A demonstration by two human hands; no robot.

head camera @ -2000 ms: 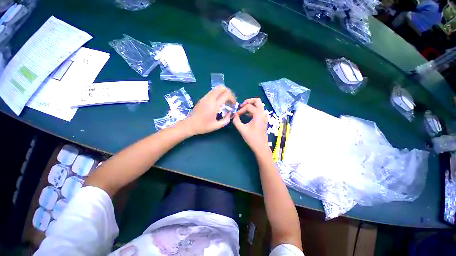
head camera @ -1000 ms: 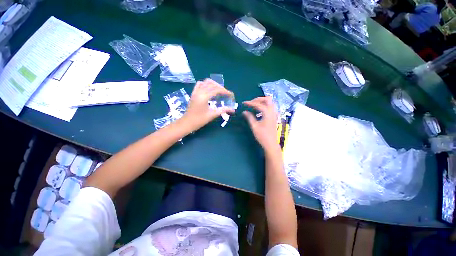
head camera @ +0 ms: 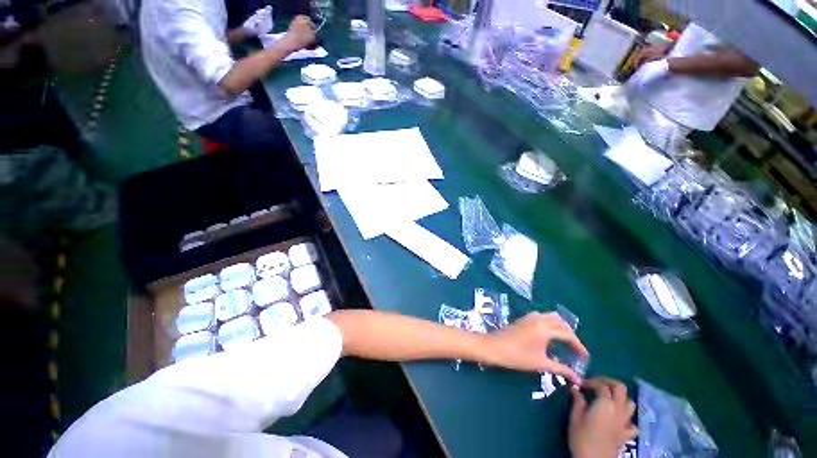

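My left hand (head camera: 537, 343) pinches a small clear bag (head camera: 581, 365) between thumb and fingers. My right hand (head camera: 602, 419), partly cut off by the bottom edge, has its fingertips at the bag's near side; whether it grips a part or the bag is hidden. Small white parts (head camera: 546, 386) show just below my left hand, and more white bits lie beside my right hand. Filled accessory bags (head camera: 484, 312) lie beyond my left forearm. Flat empty small bags (head camera: 567, 316) lie just beyond my left hand.
A clear bag (head camera: 670, 424) lies right of my right hand. A bagged white item (head camera: 515, 260), papers (head camera: 381, 161) and bagged white devices (head camera: 665, 295) lie on the green bench. A carton of white devices (head camera: 139, 335) stands left. Two people work farther along.
The view has swung left and up the bench, showing the people and more of the carton. My right hand has come back to the small bag at my left fingertips.
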